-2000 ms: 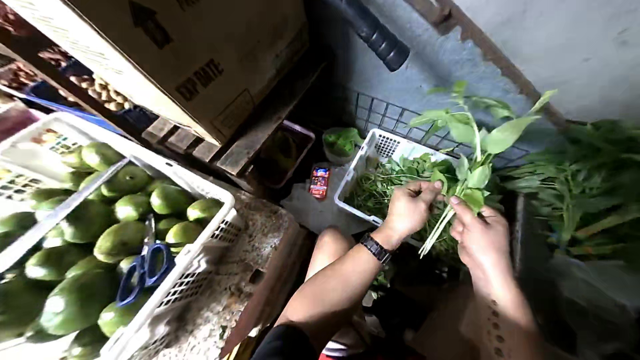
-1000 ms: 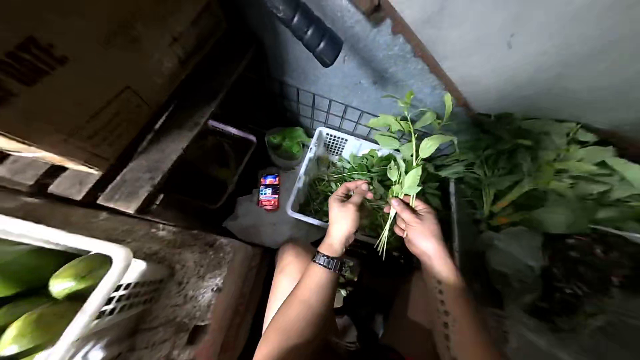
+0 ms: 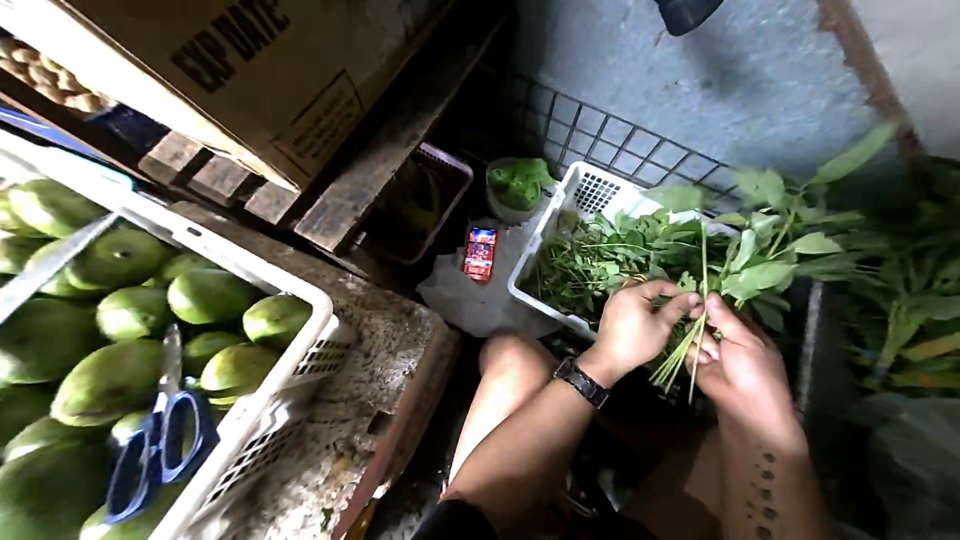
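My right hand (image 3: 742, 352) grips a bunch of leafy green stems (image 3: 757, 262), leaves up and cut ends pointing down. My left hand (image 3: 641, 319), with a dark watch on its wrist, pinches a thin stem at the bunch's near side; its fingertips almost meet those of the right hand. Just beyond and below the hands lies a white plastic basket (image 3: 532, 251) holding loose leafy greens (image 3: 592, 255). Part of the basket is hidden by the bunch and my hands.
At left, a white crate (image 3: 304, 330) holds green mangoes (image 3: 112, 382), blue-handled scissors (image 3: 169, 442) and a knife (image 3: 56, 259). A cardboard box (image 3: 247, 82) sits on wooden slats. Near the basket are a red packet (image 3: 480, 255), a bowl of greens (image 3: 517, 187) and a wire grid (image 3: 622, 142). More greens (image 3: 907, 300) lie right.
The view has swung back left, showing the mangoes and scissors again. My left hand's fingers have come closer to the stems in my right hand, which keeps its hold on the bunch.
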